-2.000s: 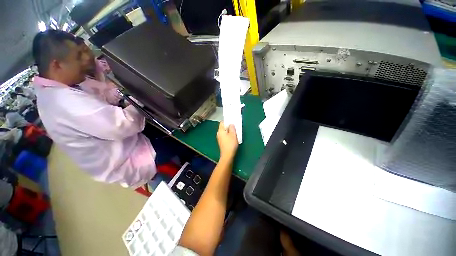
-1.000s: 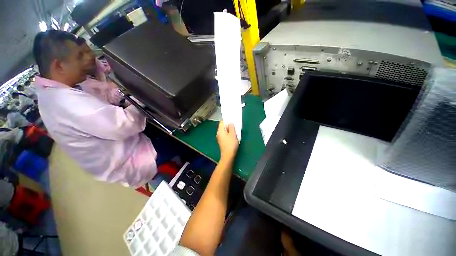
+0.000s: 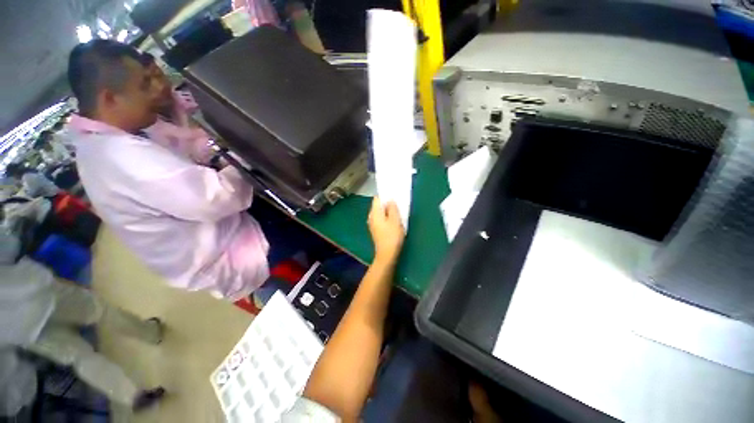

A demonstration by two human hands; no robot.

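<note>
My left hand (image 3: 387,229) is raised at the centre, closed round the lower end of a long white label strip (image 3: 392,107). The strip stands nearly upright; no print is legible. A white compartment tray (image 3: 269,361) lies tilted at the lower left, partly behind my left forearm, with small round-marked parts in two pockets. A black parts tray (image 3: 319,304) beside it shows square outlines and one white square. Only a dark, blurred bit of skin, apparently my right hand (image 3: 482,403), shows at the bottom edge below the tote; its fingers cannot be made out.
A large black tote (image 3: 446,320) fills the right, holding a white sheet (image 3: 570,306) and bubble bag (image 3: 703,240). Behind are a grey instrument (image 3: 579,103), yellow post (image 3: 429,83), black box fixture (image 3: 273,99) and loose paper (image 3: 465,188) on green mat. A person in pink (image 3: 157,198) stands left.
The whole view has shifted slightly, moving the bench and tote a little to the right. A person in pale clothing now shows at the lower left. My left hand still holds the strip, which is turned slightly.
</note>
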